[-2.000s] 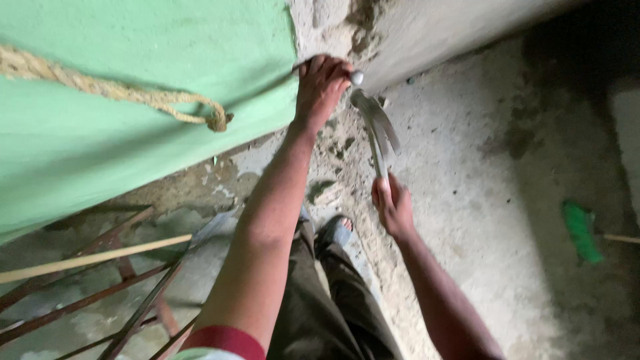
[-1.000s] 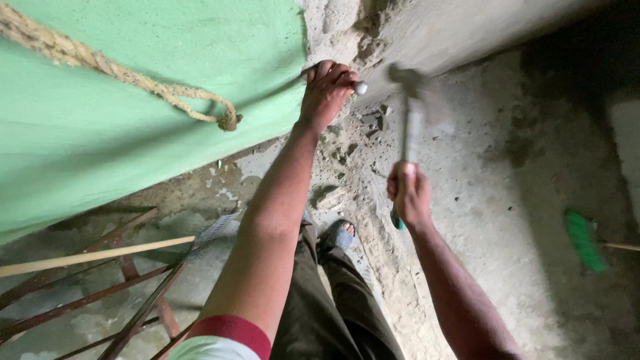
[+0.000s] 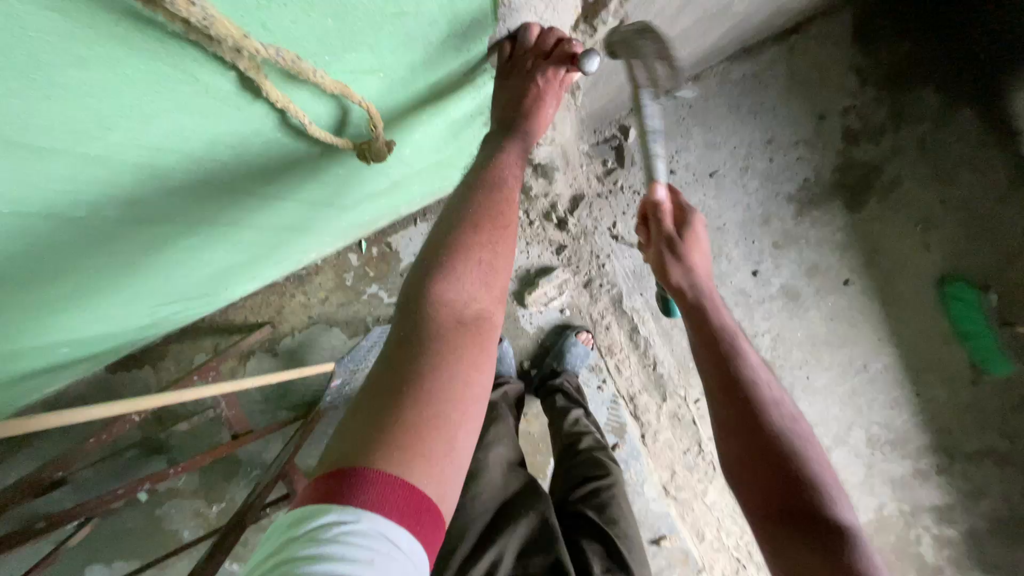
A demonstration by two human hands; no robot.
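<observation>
My left hand (image 3: pixel 532 76) is closed around a metal chisel (image 3: pixel 589 62), whose round struck end shows beside the knuckles. Its shaft runs left along the edge of the green wall (image 3: pixel 240 184), by the rough broken masonry (image 3: pixel 596 16); the tip is hard to make out. In my right hand (image 3: pixel 676 240) is a claw hammer (image 3: pixel 644 56), gripped on its pale handle, with the green butt showing below the fist. The blurred hammer head is just right of the chisel's end, with a small gap between them.
A knotted rope (image 3: pixel 320 84) hangs against the green wall. Rubble (image 3: pixel 548 288) lies on the floor near my sandalled feet (image 3: pixel 566 350). At lower left are a rusty metal frame (image 3: pixel 184 472) and a wooden pole (image 3: pixel 168 398). A green broom head (image 3: pixel 976 326) lies at far right.
The hammer has swung between positions near the chisel and away to its right, and is now close to the chisel's end. My left hand keeps its hold on the chisel.
</observation>
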